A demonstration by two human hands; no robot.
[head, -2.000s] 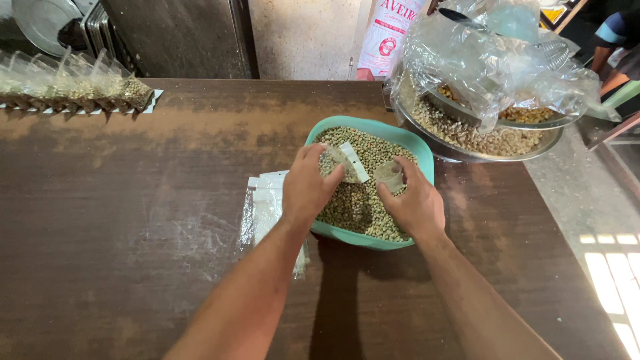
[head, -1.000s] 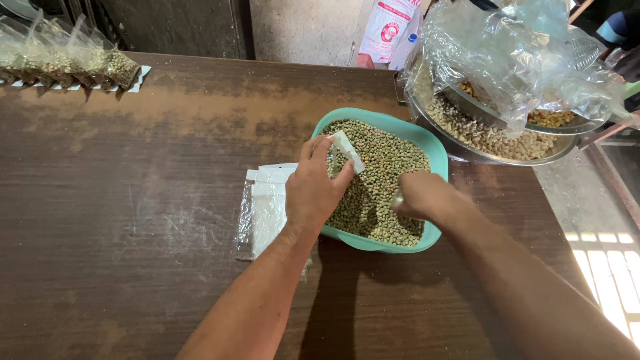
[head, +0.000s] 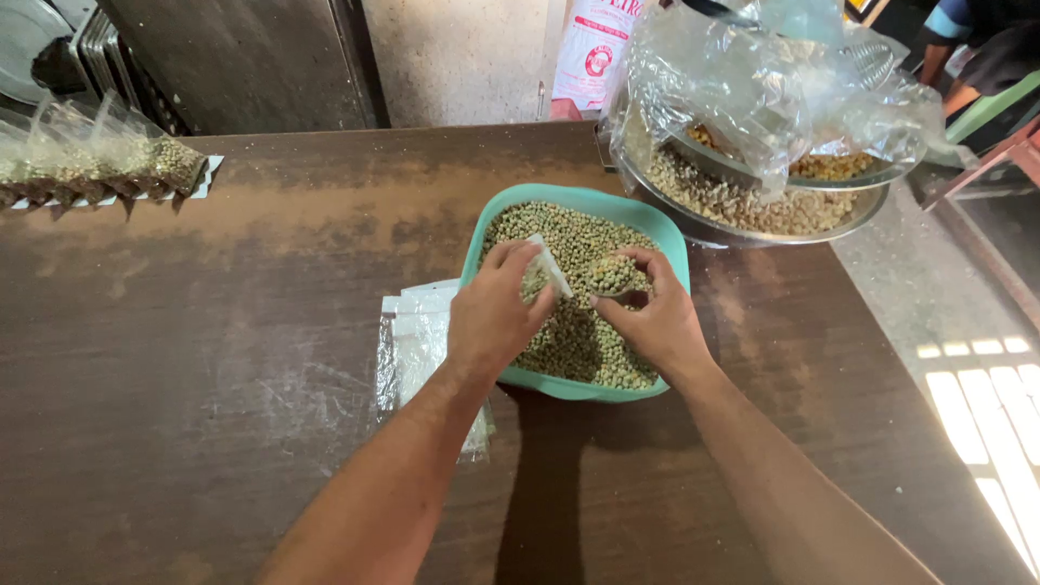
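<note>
A teal plastic tub (head: 668, 236) holds dried green peas (head: 561, 223). Over its left part, my left hand (head: 500, 305) grips a small clear plastic bag with a white header (head: 551, 266); how much is inside is mostly hidden by the fingers. My right hand (head: 662, 317) holds a small cup heaped with peas (head: 611, 275), just right of the bag and apart from it. The cup's wall is largely covered by peas and fingers. Flat clear bags with white headers (head: 422, 333) lie on the table against the tub's left side.
Filled clear bags (head: 162, 166) stand in a row at the back left of the brown table (head: 244, 260). Steel bowls of grains (head: 812, 236) under clear plastic (head: 731, 89) stand at the back right. Part of a person (head: 959, 41) shows beyond them.
My right hand was down in the peas one second ago; now it is raised beside the bag with a heaped cup. My left hand still holds the bag over the tub.
</note>
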